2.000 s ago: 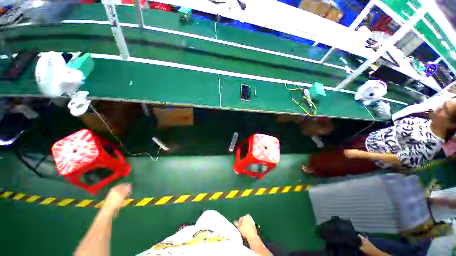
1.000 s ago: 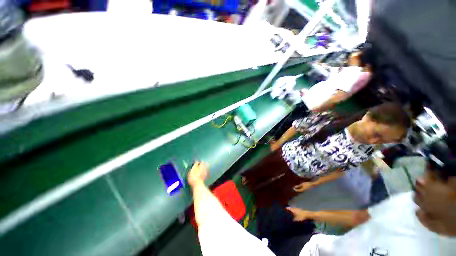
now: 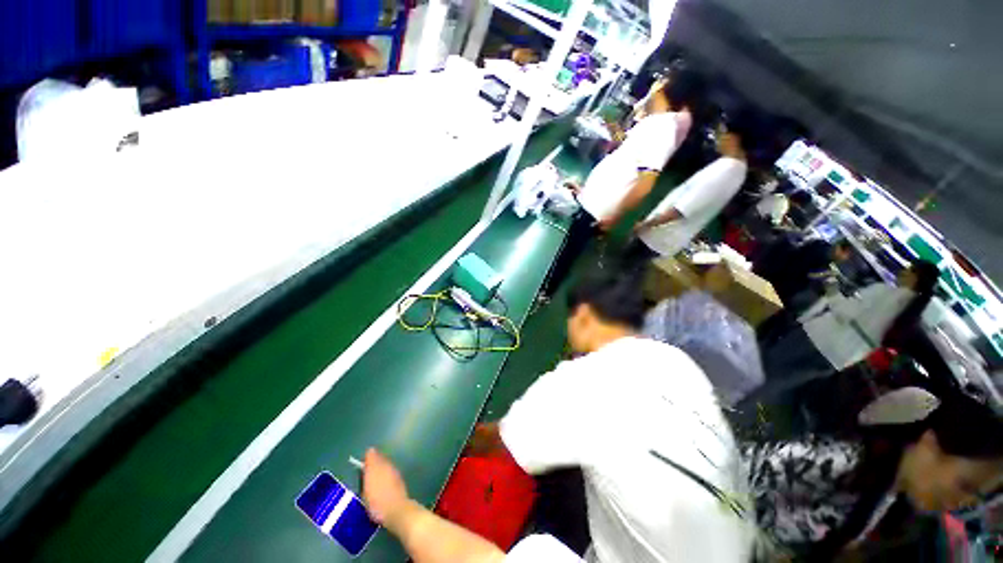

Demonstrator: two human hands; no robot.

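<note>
A smartphone (image 3: 338, 512) with a lit blue-purple screen lies flat on the green line at the lower left. My right hand (image 3: 383, 489) is low over the line, just right of the phone and not on it. Its fingers are bent and blurred. A small thin pale item (image 3: 355, 462) shows at its fingertips; whether it is gripped or lies on the surface cannot be told. A teal box (image 3: 476, 277) with yellow and black cables and a pale tool stands farther along the line. My left hand is not in view.
A person in a white shirt (image 3: 660, 440) bends close on the right, by a red stool (image 3: 487, 500) at the line's edge. More people stand beyond, near a white fan (image 3: 539, 189) and a carton (image 3: 739, 288). A long white shelf (image 3: 275, 165) runs along the left.
The view has turned along the line. The phone now shows lower in the picture, my right hand still beside it. The white-shirted person now bends nearer, beside the red stool.
</note>
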